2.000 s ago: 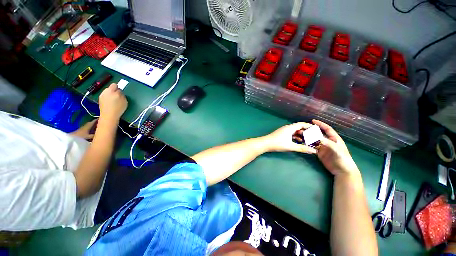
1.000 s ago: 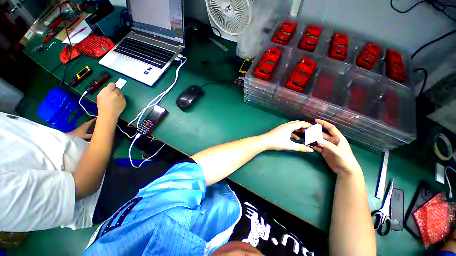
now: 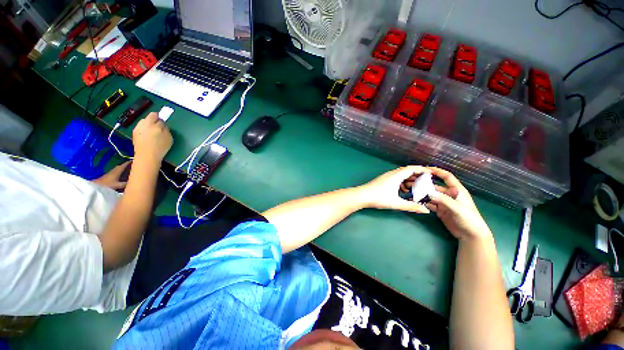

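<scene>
A small white-faced battery (image 3: 423, 186) with a dark lower edge is between my two hands above the green mat. My right hand (image 3: 457, 204) grips it with thumb and fingers. My left hand (image 3: 391, 188) is curled beside it, fingers and thumb around a small dark reddish object (image 3: 407, 186). The fingers hide most of that object, so I cannot tell its shape or whether it touches the battery.
Stacked clear trays (image 3: 448, 147) with red pieces stand behind my hands. A mouse (image 3: 261, 132), cabled keypad phone (image 3: 209, 164) and laptop (image 3: 198, 76) are left. Another person's hand (image 3: 152, 135) holds a white piece. Scissors (image 3: 525, 294), a pale strip (image 3: 523, 239) and red bubble-wrap (image 3: 594, 302) lie right.
The battery has tilted between my fingers, its white face now narrower and turned, and has shifted slightly left. Both hands stay in nearly the same place.
</scene>
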